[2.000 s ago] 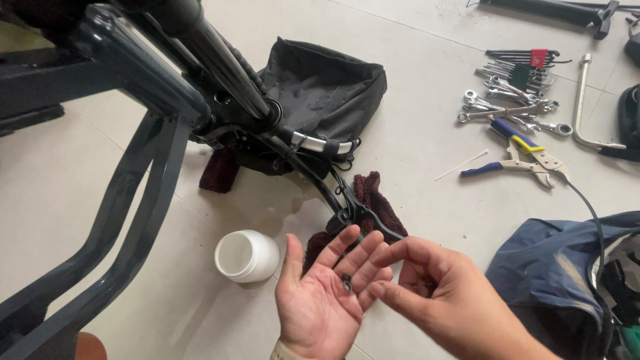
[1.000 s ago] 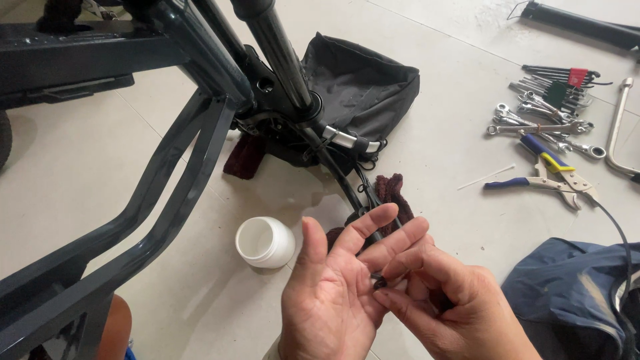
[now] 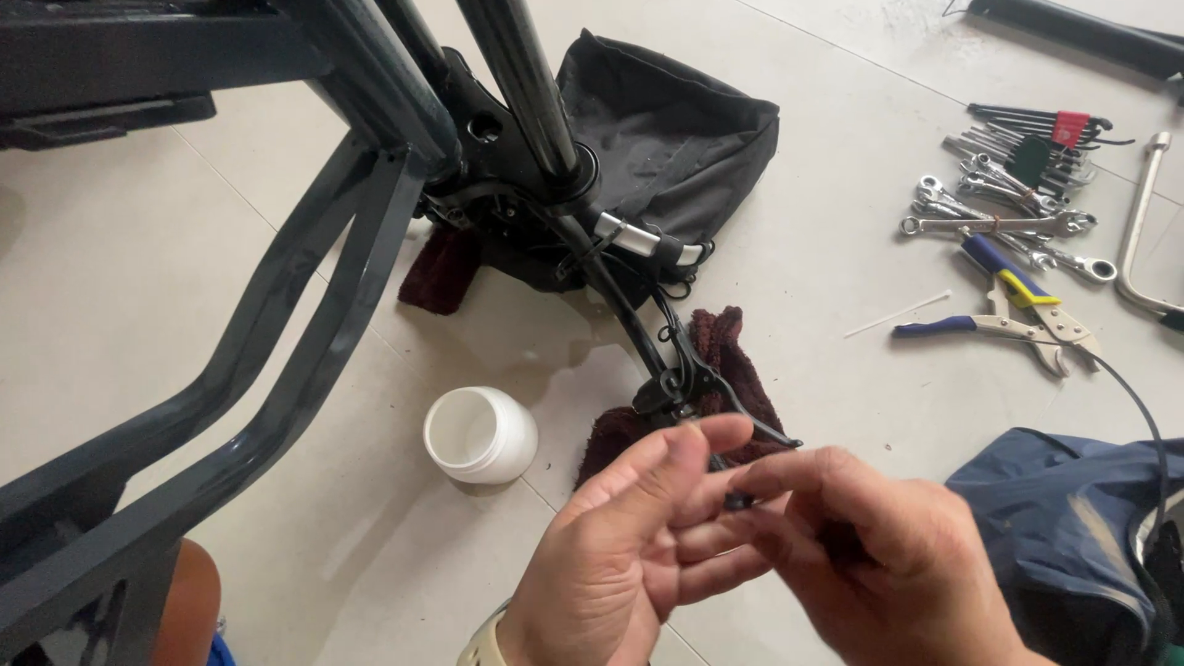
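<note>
My right hand (image 3: 860, 536) pinches a small black part (image 3: 737, 500) between thumb and fingertips; blur hides what kind it is. Close against it on the left is my left hand (image 3: 638, 527), palm partly turned up and fingers curling, with a pale band at the wrist. Whether the left fingers grip anything cannot be told. Just beyond both hands, a black brake lever (image 3: 754, 416) and handlebar end rest by a dark red cloth (image 3: 731, 356). An open white plastic jar (image 3: 481, 435) lies tilted or stands on the tiled floor, left of my hands.
A dark metal frame (image 3: 305, 388) and fork tube (image 3: 523, 83) fill the left and top. Behind the handlebar is a black fabric bag (image 3: 666, 139). At right lie combination wrenches (image 3: 999, 225), hex keys (image 3: 1036, 116), locking pliers (image 3: 1008, 324), a cotton swab (image 3: 897, 313) and blue fabric (image 3: 1045, 518).
The small black part lay on my open left palm two seconds ago; now my right fingertips hold it. My left fingers have curled and its thumb has moved inward.
</note>
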